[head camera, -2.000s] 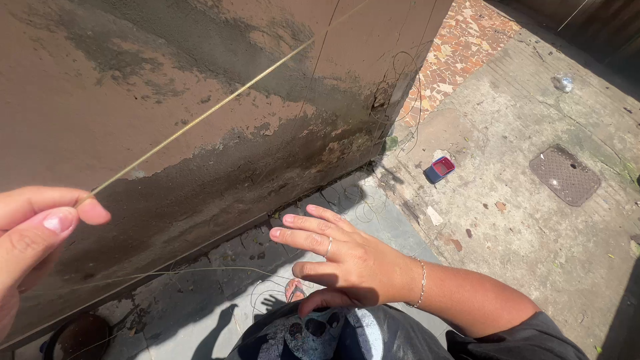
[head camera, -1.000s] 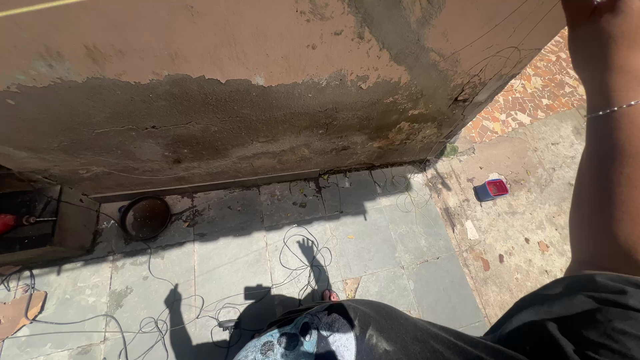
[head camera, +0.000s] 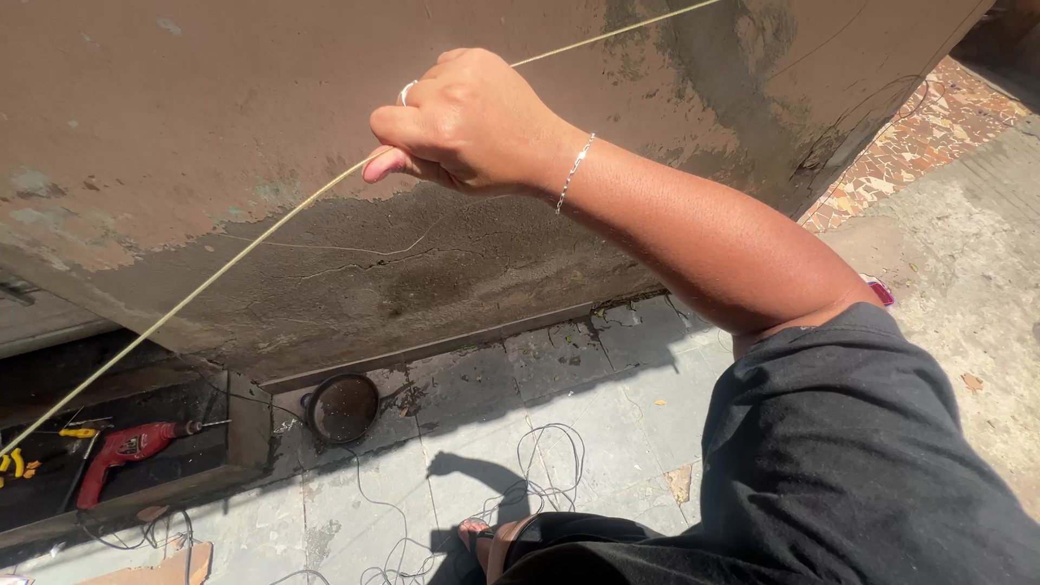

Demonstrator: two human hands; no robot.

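My right hand point(head camera: 471, 122), with a ring and a chain bracelet on it, is closed around a thin yellowish cord point(head camera: 236, 260) at the upper middle of the view. One stretch of the cord slopes from my fingers down to the lower left edge. The other stretch runs up to the right, in front of a stained, peeling plaster wall point(head camera: 268, 97). My left hand is out of the frame.
A red power drill point(head camera: 134, 451) and yellow-handled tools point(head camera: 77, 433) lie on a dark ledge at lower left. Beside it stands a round dark bucket point(head camera: 345, 408). Loose cable point(head camera: 561, 435) coils on the grey floor tiles near my foot point(head camera: 475, 528).
Two seconds ago my left hand pinched the cord at the left and my right hand was open. Now my right hand holds the cord, and my left hand has gone from view. The view has swung left.
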